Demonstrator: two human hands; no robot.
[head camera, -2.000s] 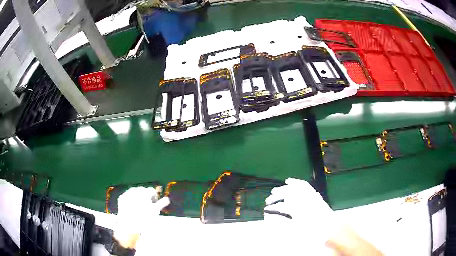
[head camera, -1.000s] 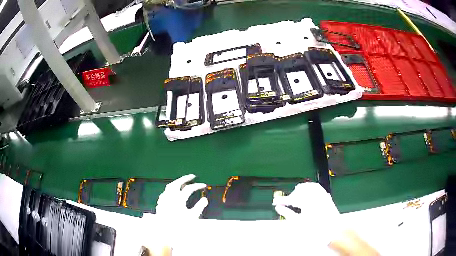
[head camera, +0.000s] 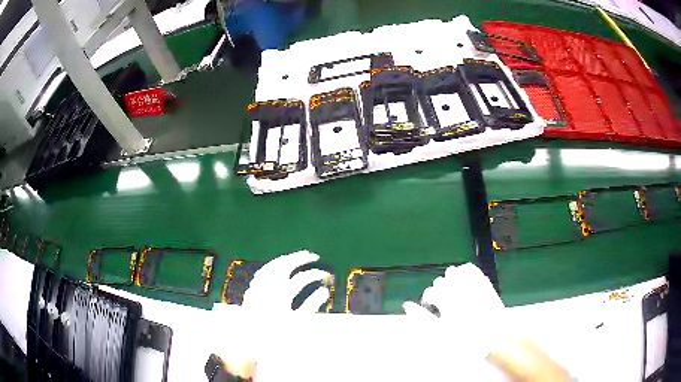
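Black phone middle frames with orange marks lie in a row on the green conveyor belt (head camera: 321, 224). My left hand (head camera: 280, 291), in a white glove, is over a frame (head camera: 240, 277) near the belt's near edge; its fingers are curved and spread, and it covers much of the frame. My right hand (head camera: 455, 295), in a white glove, is at the right end of another frame (head camera: 366, 289), fingers bent over its edge; the fingertips are partly hidden. Both gloves blend into the white bench, so the grip is hard to see.
A white tray (head camera: 313, 52) beyond the belt holds groups of frames. A red tray (head camera: 597, 89) lies to its right. A black tray packed with frames (head camera: 82, 328) is at the near left. A dark strip (head camera: 478, 216) crosses the belt. A red sign (head camera: 145, 102) stands far left.
The frames on the left have moved further left and apart. The overlapping frames between my hands have separated. My left hand has moved right from its first position; my right hand stayed nearly in place.
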